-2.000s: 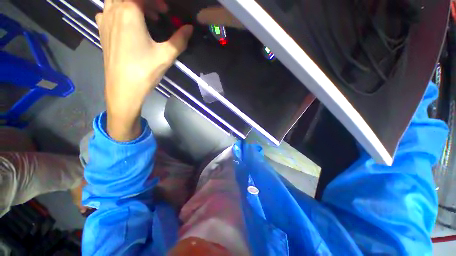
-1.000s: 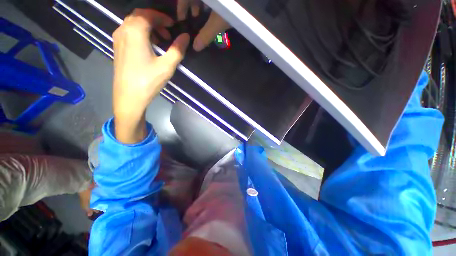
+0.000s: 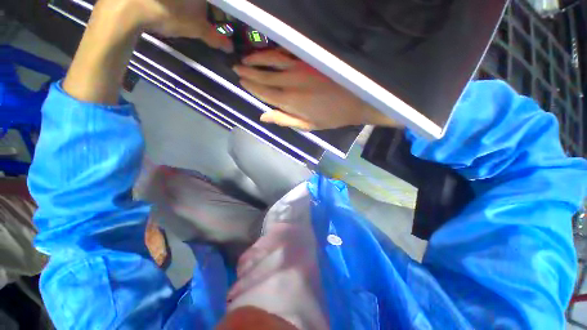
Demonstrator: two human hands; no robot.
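Note:
A small dark device (image 3: 224, 29) with a lit face is at the fingertips of my left hand (image 3: 164, 19), which reaches in from the upper left, partly cut off by the top edge. Beside it is a second small dark device (image 3: 257, 36) with a green lit display. The fingers of my right hand (image 3: 306, 90) are just below this second device, under the upper shelf (image 3: 360, 74). Whether they grip it is unclear. The lower black shelf (image 3: 328, 138) with a white edge lies under my right hand.
More white-edged shelves (image 3: 225, 116) are stacked below. A blue plastic stool (image 3: 19, 97) stands at the left. A metal wire rack (image 3: 540, 71) is at the right, beyond my right sleeve. Another person's trousered leg (image 3: 13, 225) is at the left edge.
My right hand has come into fuller view from under the upper shelf, over the lower shelf. My left hand has moved up and left. The shelves sit lower-left in earlier position terms, their corners now higher in view.

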